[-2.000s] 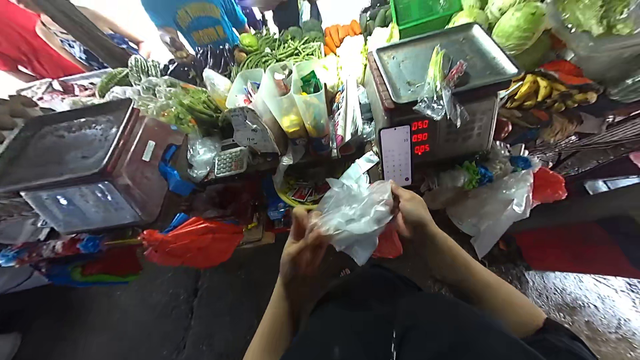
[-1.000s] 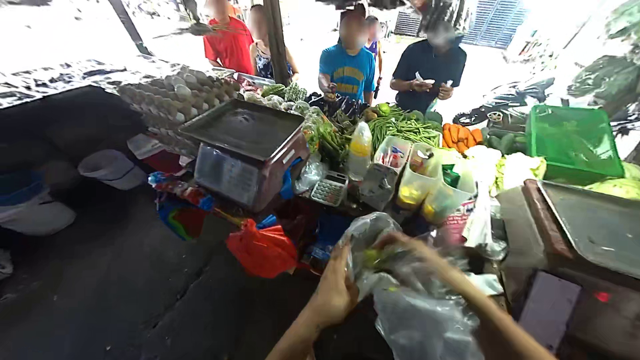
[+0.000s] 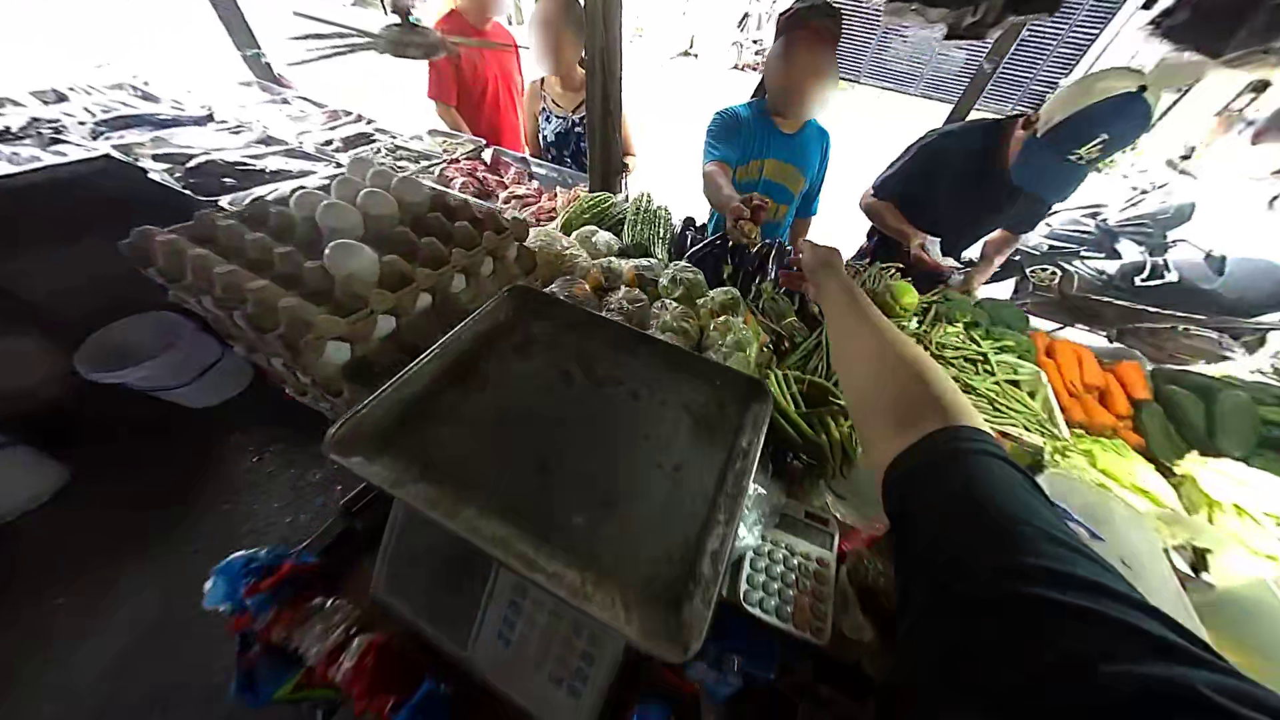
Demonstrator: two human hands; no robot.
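My right hand point(image 3: 815, 270) reaches far out over the eggplants point(image 3: 735, 260), its palm side turned away, so whether it holds anything is hidden. Just beyond it, a person in a blue shirt holds out small brownish things point(image 3: 748, 220) in one hand. The two hands look close but apart. Below my forearm lie green beans point(image 3: 810, 420) and plastic-wrapped vegetables point(image 3: 683, 320). A digital scale with a bare metal tray point(image 3: 560, 450) stands nearest me, a calculator point(image 3: 790, 572) at its right. My left hand is out of view.
Egg trays point(image 3: 300, 290) with several white eggs are stacked at left, near a wooden post point(image 3: 603, 100). Carrots point(image 3: 1088, 380), cucumbers point(image 3: 1185, 415) and leafy greens point(image 3: 1120, 470) lie at right. Another person in a dark shirt point(image 3: 940, 180) bends over the far side. Colored plastic bags point(image 3: 330, 640) hang at lower left.
The view has swung left toward the scale and eggs. Both hands were at a clear plastic bag before; now one arm stretches out toward the person in blue, and the bag is out of sight.
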